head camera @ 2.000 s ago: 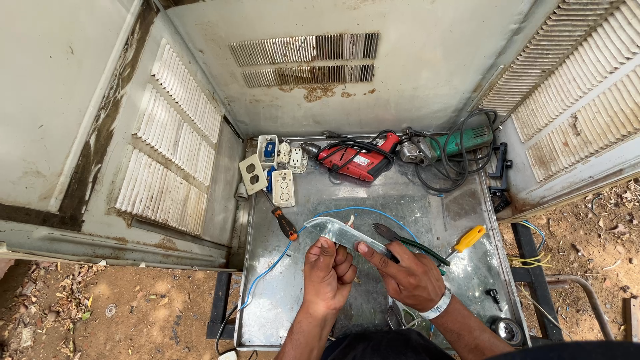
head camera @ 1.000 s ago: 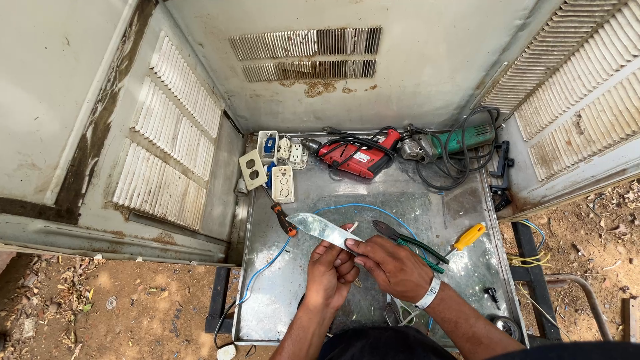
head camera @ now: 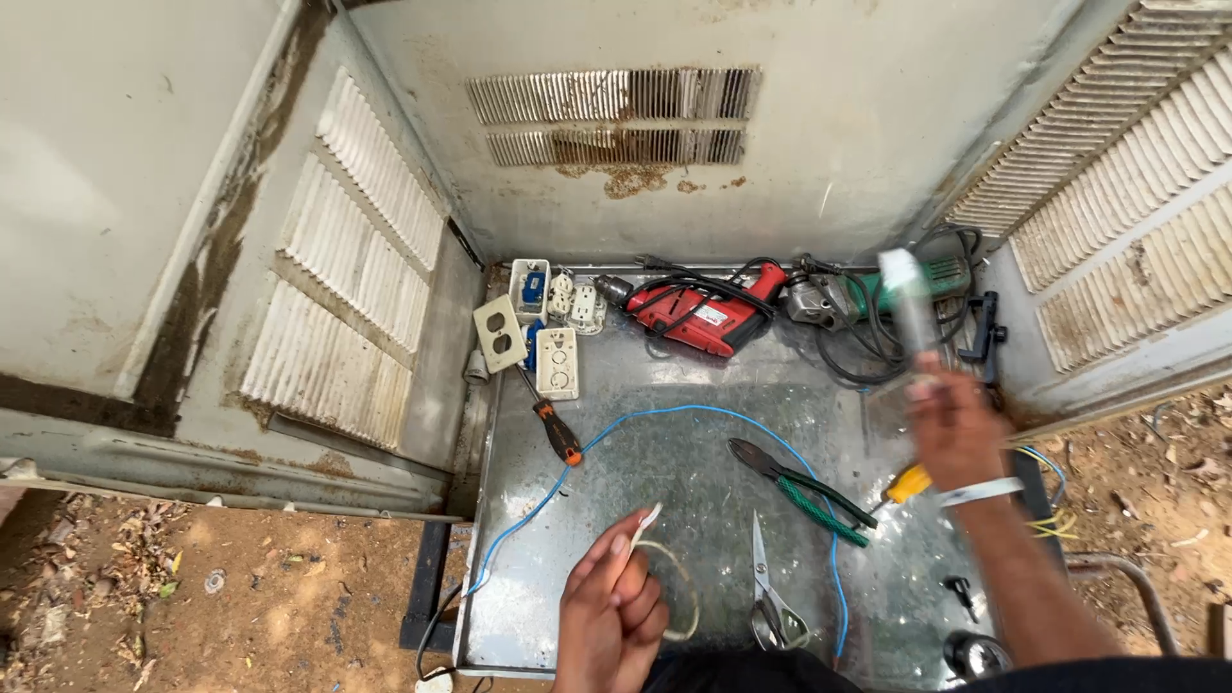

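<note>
My left hand (head camera: pixel 616 587) pinches a thin white cable (head camera: pixel 691 587) near its tip, at the lower middle above the metal tray. At the right, my right hand (head camera: pixel 953 423) grips a blurred knife (head camera: pixel 910 303), its broad blade pointing up in front of the green angle grinder (head camera: pixel 938 279). Between the hands lie green-handled pliers (head camera: pixel 804 491), resting across a blue wire (head camera: pixel 712 408). Scissors (head camera: pixel 765 587) lie just right of my left hand. A yellow-handled screwdriver (head camera: pixel 907 483) is beside my right wrist, partly hidden.
Along the tray's back are a red corded drill (head camera: pixel 707 313), white electrical boxes (head camera: pixel 556 364), outlets (head camera: pixel 585 308) and a faceplate (head camera: pixel 500 334). An orange-and-black screwdriver (head camera: pixel 556 433) lies below them. Louvered metal panels (head camera: pixel 332 361) surround the tray (head camera: pixel 510 645) on its left, back and right.
My right hand has swung up and to the right with the knife, away from my left hand. My left hand is lower, and the scissors now show.
</note>
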